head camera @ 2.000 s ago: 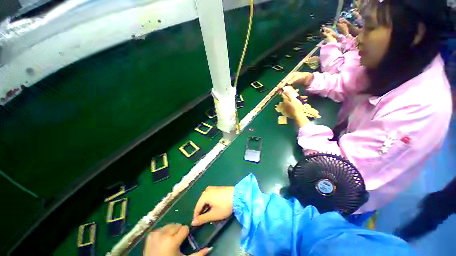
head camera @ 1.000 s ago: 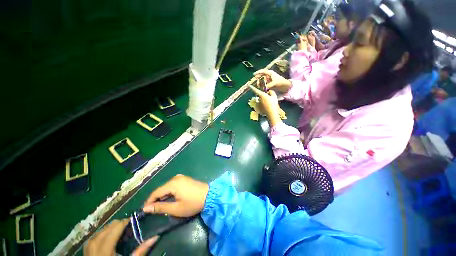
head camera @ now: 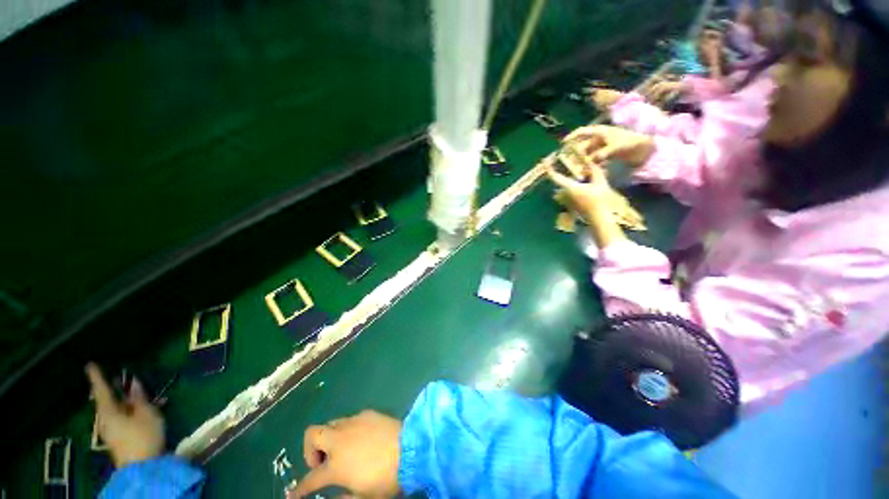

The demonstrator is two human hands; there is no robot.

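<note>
My left hand [head camera: 132, 427] is blurred and reaches over the belt at the lower left, fingers spread, among dark phone housings; whether it touches one is unclear. My right hand [head camera: 359, 453] is low over the bench with curled fingers, its lower part cut off by the bottom edge. Whether it pinches anything cannot be told. Small silver-white strips [head camera: 283, 466] lie beside its fingertips. On the belt, a yellow-edged housing [head camera: 210, 341] lies nearest beyond my left hand, with several more further up. A separate housing with a pale lower part [head camera: 497, 279] lies mid-bench.
A chipped cream-white rail [head camera: 322, 346] divides bench from belt. A white post [head camera: 456, 180] stands at it, with a yellow cord [head camera: 515, 63] beside. A black fan [head camera: 651, 380] is beside my right forearm. A neighbour in pink [head camera: 712, 283] works over cream pieces [head camera: 629, 216].
My left hand has moved from the bench across the rail to the belt. The dark housing that was between my hands no longer shows there. The view has swung left, shifting the scene right.
</note>
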